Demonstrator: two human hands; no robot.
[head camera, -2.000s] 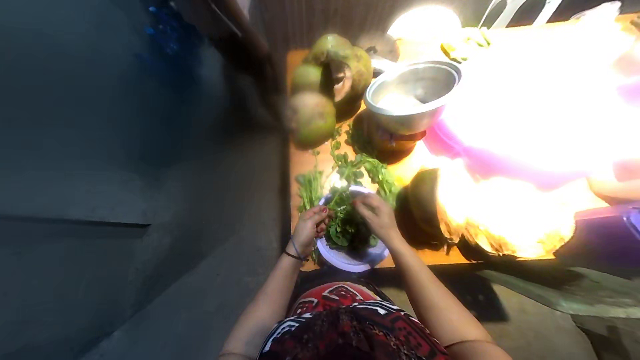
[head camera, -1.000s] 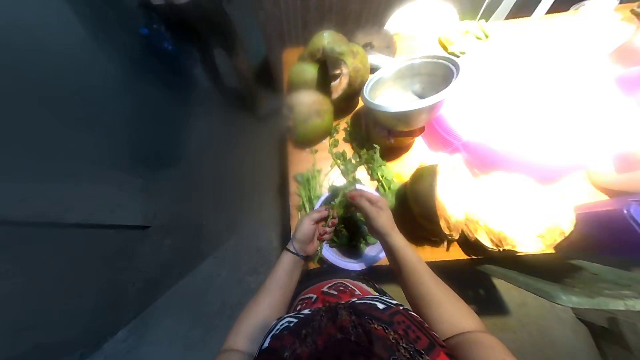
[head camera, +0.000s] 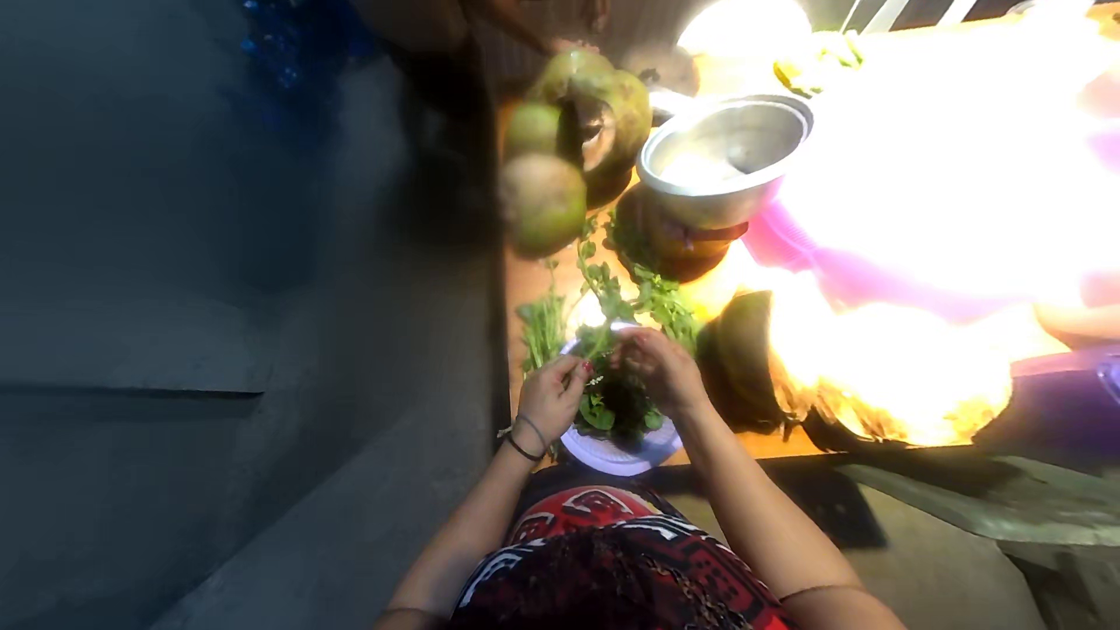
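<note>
A pale purple plastic bowl (head camera: 623, 457) with dark green leaves (head camera: 623, 404) in it stands at the near edge of the table. Above its left side my left hand (head camera: 553, 398) pinches a leafy green stem (head camera: 604, 337) between thumb and fingers. My right hand (head camera: 662, 367) is over the bowl's right side, its bent fingers close to the same stem; whether they grip it cannot be told. More leafy sprigs (head camera: 667, 306) lie beyond the bowl, and a bunch of green stems (head camera: 542, 328) lies to its left.
Green coconuts (head camera: 544, 206) sit at the table's far left corner. A metal pot (head camera: 731, 149) rests on a brown husk beside them. Split coconut husks (head camera: 744, 359) are right of the bowl, before a pink basin (head camera: 787, 232). Glare hides much of the right side. A bench (head camera: 1006, 503) stands lower right.
My right hand's fingers have shifted at the stem and look more spread than a second ago. My left hand stays over the bowl's left side.
</note>
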